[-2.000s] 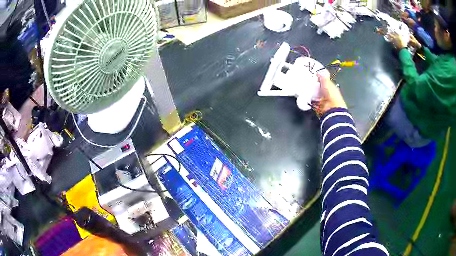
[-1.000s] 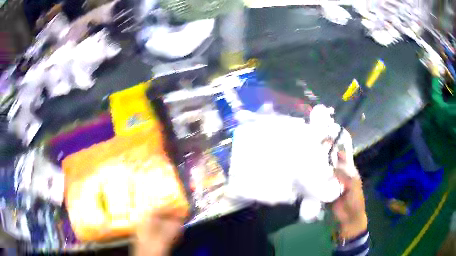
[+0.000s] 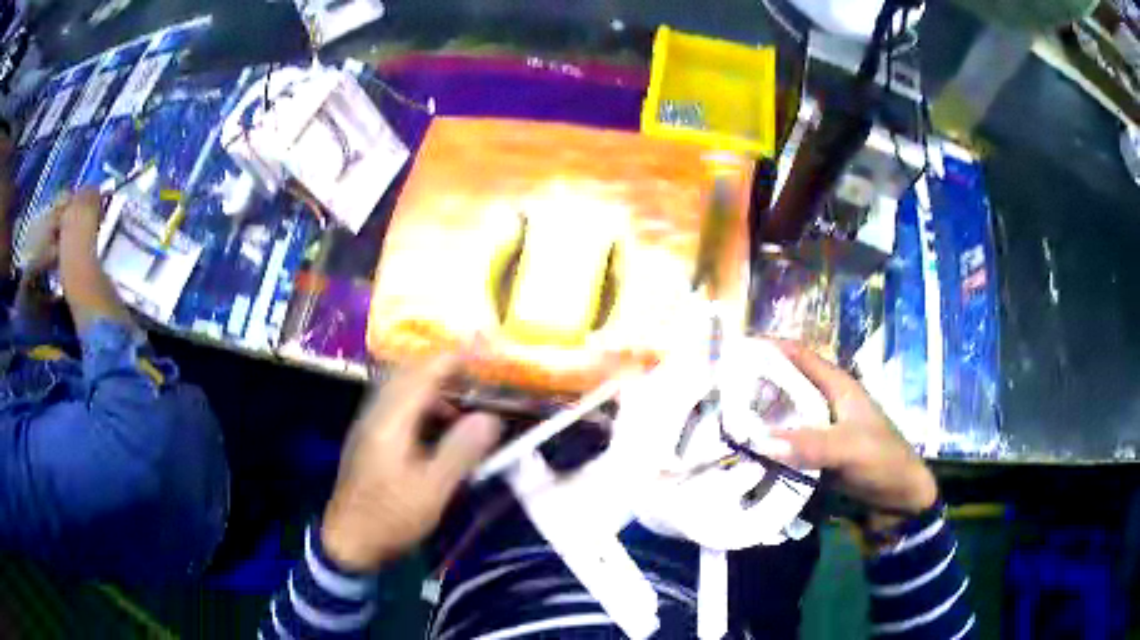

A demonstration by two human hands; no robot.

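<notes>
A white plastic housing (image 3: 681, 475) with dark wires at its centre and thin legs is at the bench edge in front of the orange pad. My right hand (image 3: 844, 431) grips its right side. My left hand (image 3: 406, 456) is blurred at the left, beside the pad's front edge, with fingers apart and nothing seen in it. The orange pad (image 3: 450, 250) has two dark slots and glares. A yellow tray (image 3: 750, 94) with tiny silver screws sits behind it. A dark screwdriver (image 3: 819, 175) lies to the right of the pad.
A silver-white box (image 3: 863, 206) stands right of the screwdriver. Another white housing (image 3: 325, 138) lies left of the pad. A neighbouring worker in blue (image 3: 113, 425) handles a white part at far left. Blue printed sheets (image 3: 956, 300) cover the bench at right.
The view has swung from the bench's right side to the orange pad. The housing, first held out over the dark bench, is now at the front edge. My left hand has come into view.
</notes>
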